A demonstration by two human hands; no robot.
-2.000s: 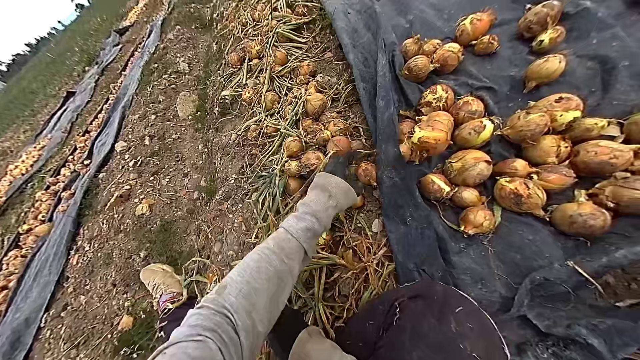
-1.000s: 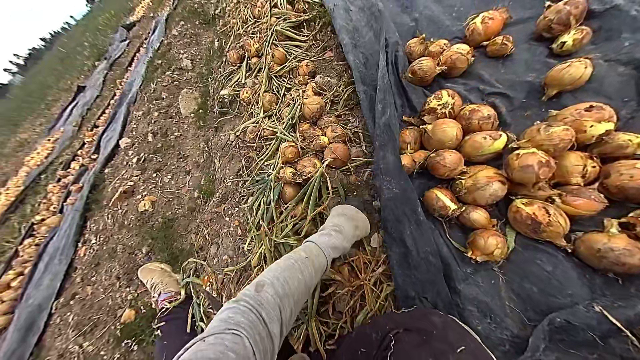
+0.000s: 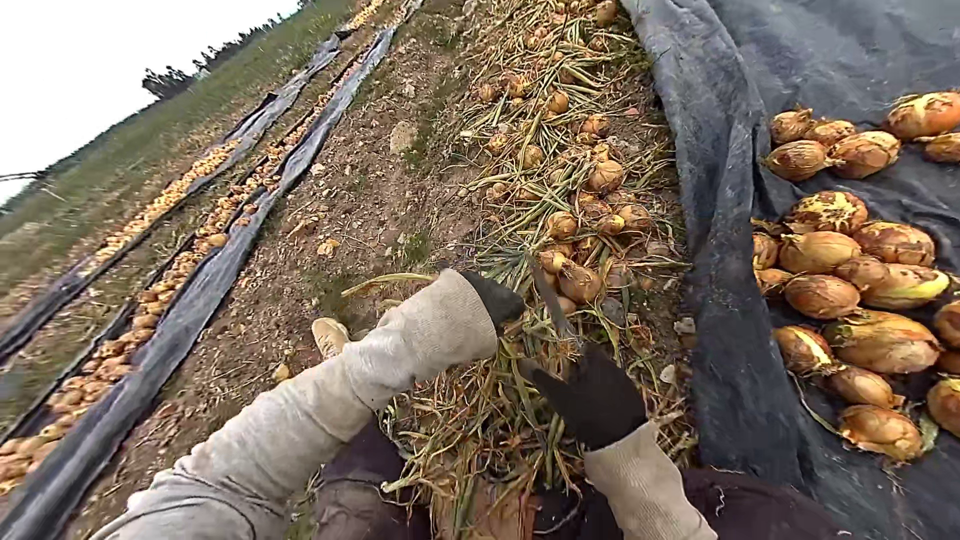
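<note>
My left hand [image 3: 501, 301], in a black glove with a pale knitted sleeve, is bent over the row of pulled onions [image 3: 580, 282]; what it grips is hidden. A narrow grey blade-like thing [image 3: 552, 298], blurred, lies between my hands, and I cannot tell which hand holds it. My right hand [image 3: 600, 401], also black-gloved, is lower and to the right over dry onion leaves [image 3: 480, 420], with thumb and fingers apart and nothing plainly held. Loose onions without long tops [image 3: 885, 341] lie at the right on black ground fabric [image 3: 739, 352].
Stony soil [image 3: 360, 195] runs left of the row. Farther left lie more strips of dark fabric [image 3: 195, 307] with lines of onions [image 3: 161, 289] along them. A shoe [image 3: 330, 336] and my dark-clad legs are at the bottom, close to the leaves.
My right hand has come into view at the lower middle. My left hand has drawn back to the left from the fabric's edge, and the blade-like thing now shows beside it.
</note>
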